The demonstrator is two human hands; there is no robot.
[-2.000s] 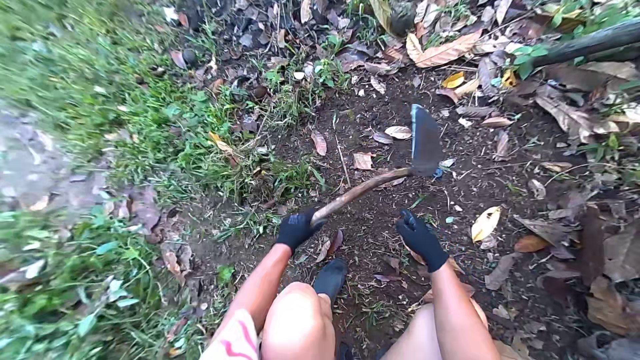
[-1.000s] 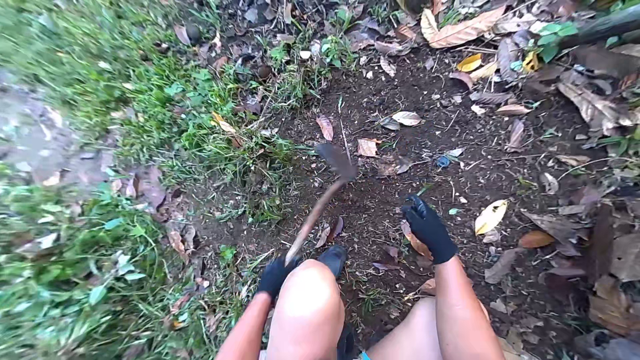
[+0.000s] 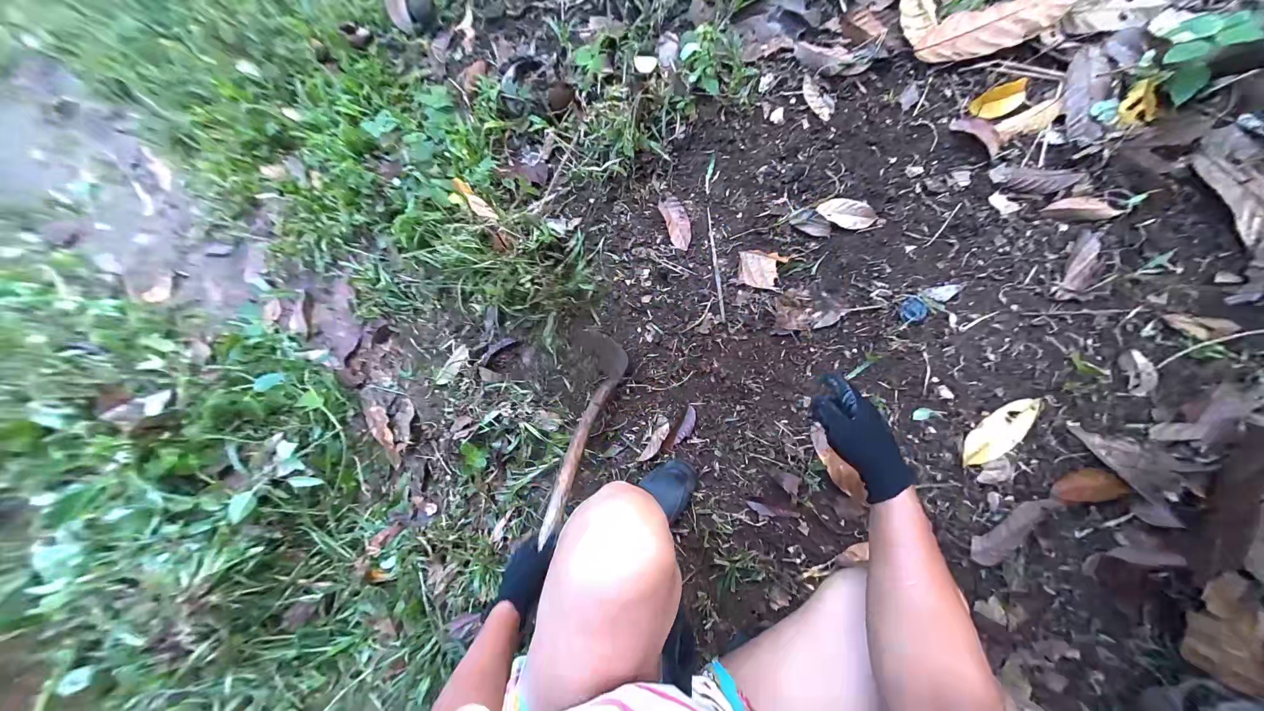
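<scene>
My left hand point(image 3: 526, 575), in a black glove, is closed around the lower end of the wooden handle of a hoe-like tool point(image 3: 578, 441), beside my raised knee. The handle runs up to a dark metal blade point(image 3: 597, 354), which is low over or on the soil at the edge of the grass; whether it touches is blurred. My right hand point(image 3: 861, 437), also in a black glove, hangs over bare soil right of my boot point(image 3: 670, 489). Its fingers are loosely curled and nothing shows in them. The knee partly hides the left glove.
Grass and low weeds point(image 3: 425, 217) cover the ground at the left. Dark soil point(image 3: 839, 267) with scattered dry leaves lies ahead and to the right. A yellow leaf point(image 3: 1000, 433) and a small blue object point(image 3: 913, 310) lie near my right hand. Large dry leaves point(image 3: 987, 30) lie farther off.
The tool's blade was raised over the soil at the right two seconds ago; it has swung left and down to the grass edge. My left hand has moved back beside the knee, still holding the handle.
</scene>
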